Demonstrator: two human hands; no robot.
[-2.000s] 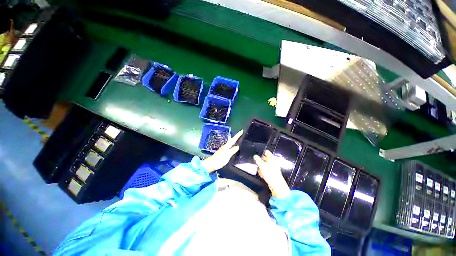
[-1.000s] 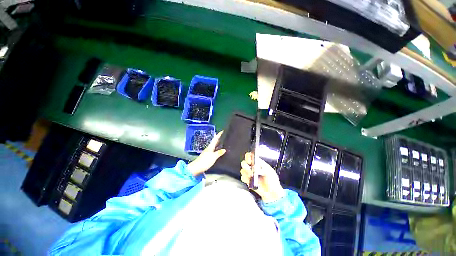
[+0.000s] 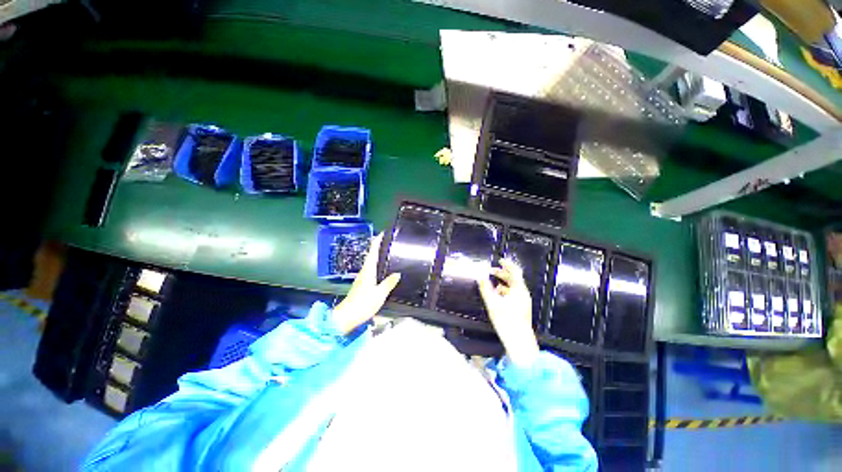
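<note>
A black phone tray (image 3: 538, 337) lies at the bench's front edge, with glossy black phones side by side in its slots. The leftmost phone (image 3: 413, 253) lies flat, screen side up. My left hand (image 3: 366, 297) rests at the tray's left end, thumb and fingers apart, with nothing seen in it. My right hand (image 3: 508, 300) is over the second phone (image 3: 466, 267), its bent fingertips near that phone's right edge. Whether they grip anything cannot be told.
Several blue parts bins (image 3: 337, 198) stand left of the tray. Another black tray (image 3: 482, 175) lies behind it on a pale board (image 3: 462, 78). Clear blister trays (image 3: 759, 277) are at right. Stacked trays (image 3: 83, 313) stand low at left. A shelf post (image 3: 752, 175) slants in at right.
The phone my right hand held on edge a second ago is out of that hand, and the bare leftmost slot now holds a phone. My right hand has moved right over the second phone. The view has shifted.
</note>
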